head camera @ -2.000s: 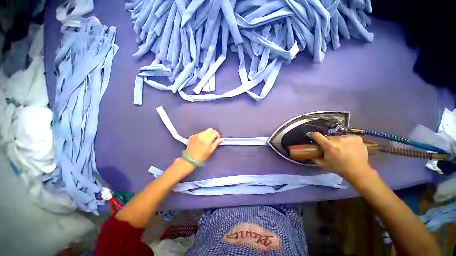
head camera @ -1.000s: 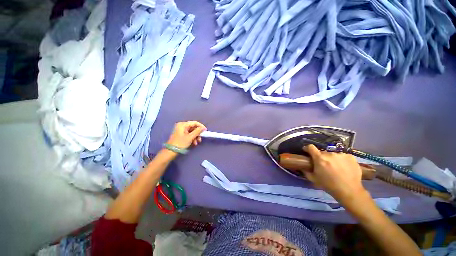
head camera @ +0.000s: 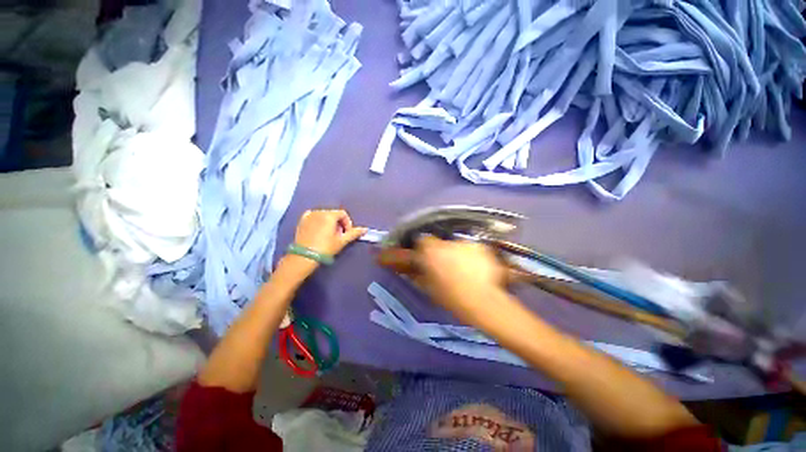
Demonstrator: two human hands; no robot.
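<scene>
A narrow light-blue fabric strip (head camera: pixel 374 236) lies across the middle of the purple-blue table. My left hand (head camera: pixel 325 235) pinches its left end between thumb and fingers. My right hand (head camera: pixel 460 269) is closed on the wooden handle of the steam iron (head camera: pixel 460 221), which is motion-blurred. The iron sits over the strip with its tip close to my left hand. The iron and my right hand hide much of the strip; a light-blue part shows again to the right of the iron.
Flat strips (head camera: pixel 451 334) lie along the near edge. A large strip heap (head camera: pixel 566 79) is at the far side, a long strip bundle (head camera: pixel 274 132) at left. Red and green scissor loops (head camera: pixel 309 346) are at the lower left. White cloth (head camera: pixel 146 185) lies left; hose and cord (head camera: pixel 588 284) trail right.
The iron and my right hand have moved left along the strip, close to my left hand. Hose and cord followed, blurred. My left hand still holds the strip end. The view has shifted left.
</scene>
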